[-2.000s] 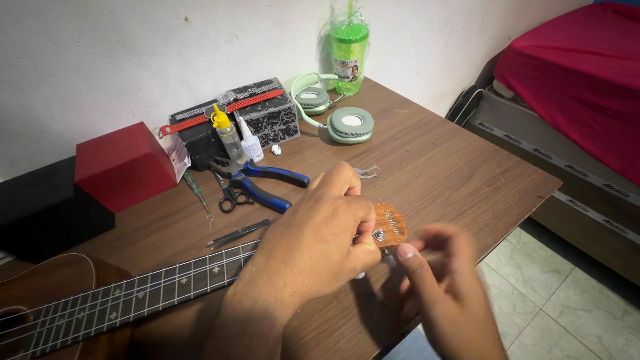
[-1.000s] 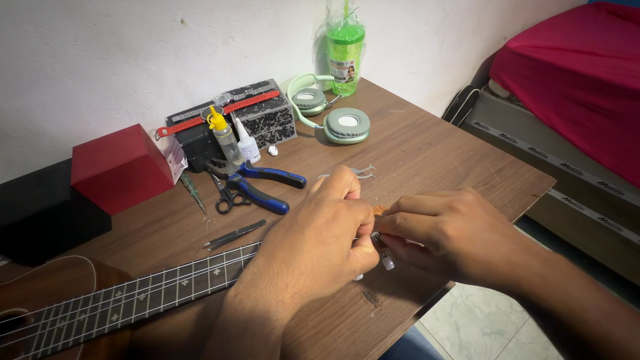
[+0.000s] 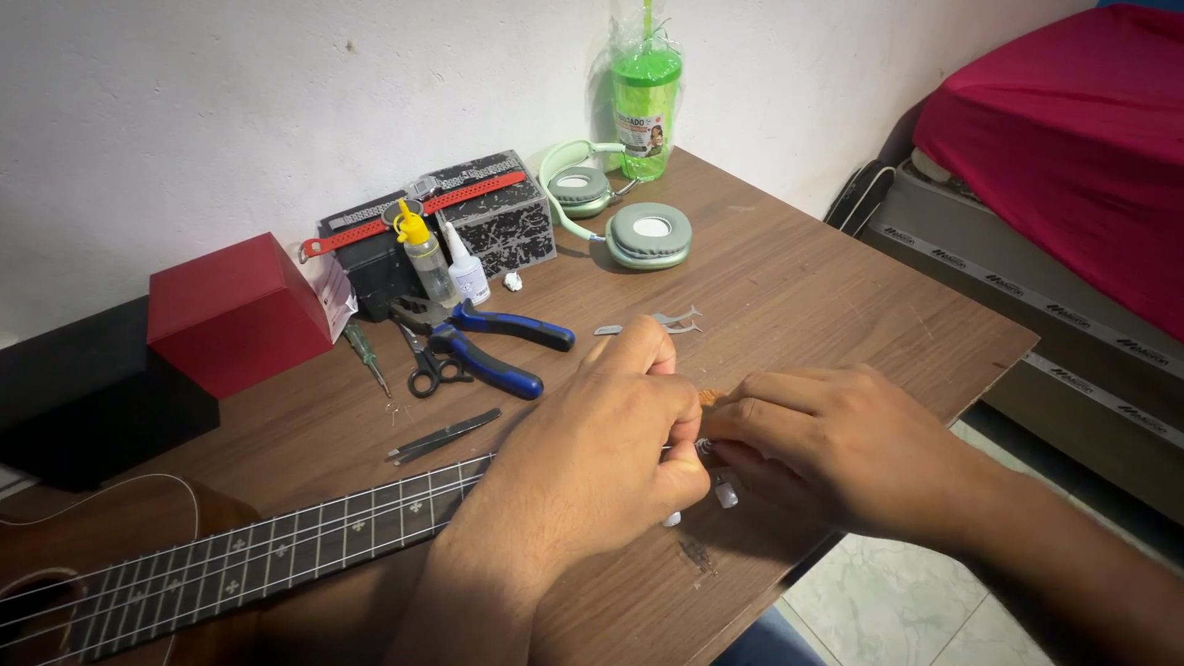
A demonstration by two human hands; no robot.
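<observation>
A ukulele lies across the lower left, its fretboard (image 3: pixel 351 527) strung and pointing toward my hands. My left hand (image 3: pixel 601 444) is at the headstock with thumb and fingers pinched together; a thin string seems to run between the fingertips. My right hand (image 3: pixel 814 435) is closed around the far side of the headstock (image 3: pixel 710 398), of which only a small orange-brown piece shows. A metal tuner post (image 3: pixel 705 446) with string wound on it sits between the hands. Below them, a white tuning peg button (image 3: pixel 726 495) sticks out. My fingers hide most of the headstock.
Blue-and-black pliers (image 3: pixel 499 347), scissors (image 3: pixel 435 370), black tweezers (image 3: pixel 444 437) and a small screwdriver (image 3: pixel 367 356) lie left of my hands. Behind are two small bottles, a red box (image 3: pixel 240 314), green headphones (image 3: pixel 649 236) and a green tumbler (image 3: pixel 645 120). The table edge (image 3: pixel 980 398) is at right.
My right hand was apart from the headstock and blurred two seconds ago; it has moved left onto it and covers most of it. My left hand has stayed about where it was.
</observation>
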